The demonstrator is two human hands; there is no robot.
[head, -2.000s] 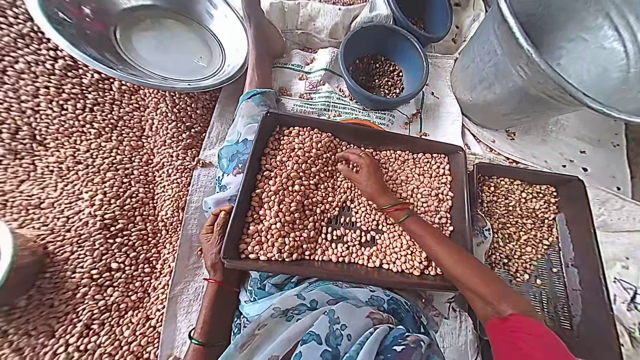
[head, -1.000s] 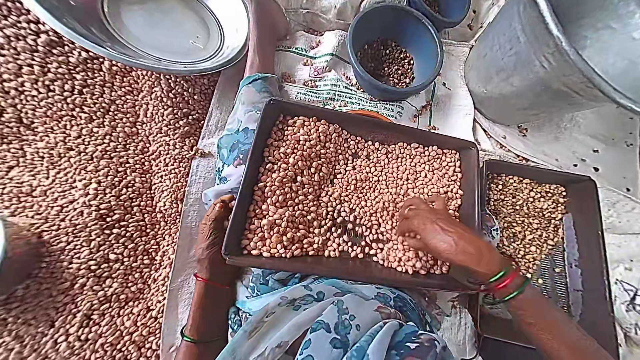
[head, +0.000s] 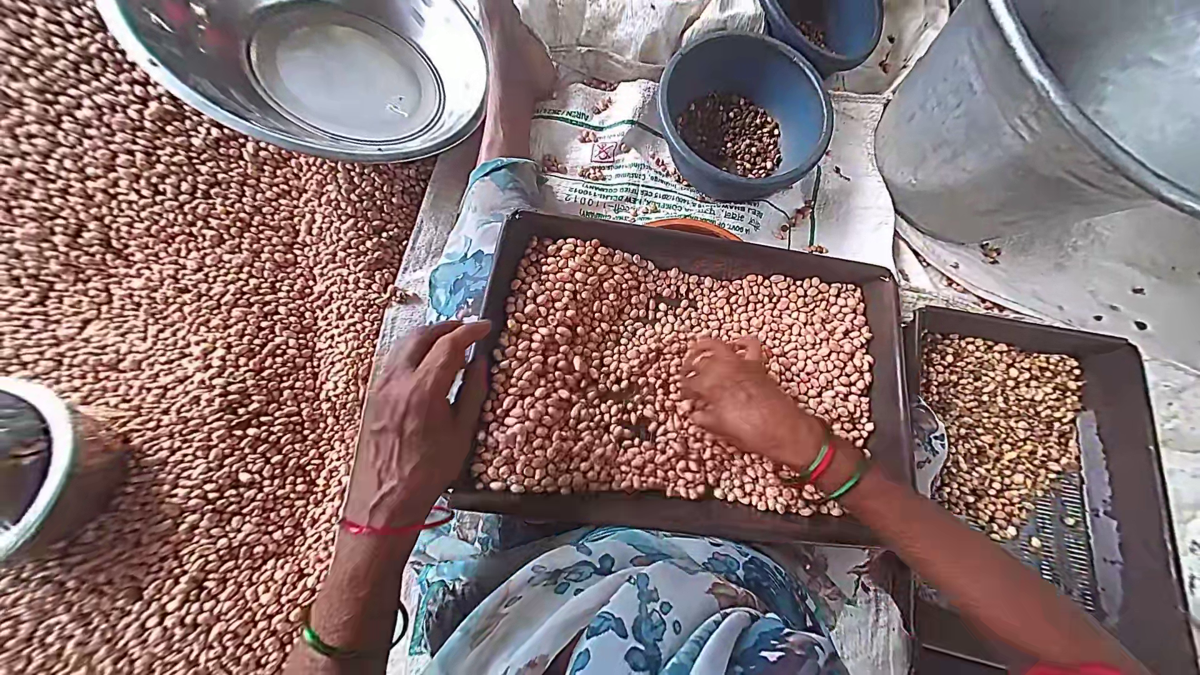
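A dark rectangular sieve tray [head: 656, 511] lies across my lap, covered with pale brown seeds or nuts [head: 581, 375]. My left hand [head: 417, 422] grips the tray's left wall, with the thumb and fingers at the rim. My right hand [head: 750, 398] is among the seeds right of the tray's middle, fingers bent down into them. Its fingertips are partly hidden, so I cannot tell whether it holds any. Small dark gaps of the tray's floor show between the seeds.
A large heap of the same seeds [head: 187, 328] spreads at left, with a steel basin [head: 347, 75] and a metal pot [head: 56, 469] on it. Blue bowls [head: 816, 112] stand beyond the tray. A big metal tub [head: 1003, 141] and second sieve tray [head: 1116, 375] are at right.
My left hand has moved up along the tray's left wall from its lower left corner. The right hand has moved left from the tray's right side, where it was one second ago.
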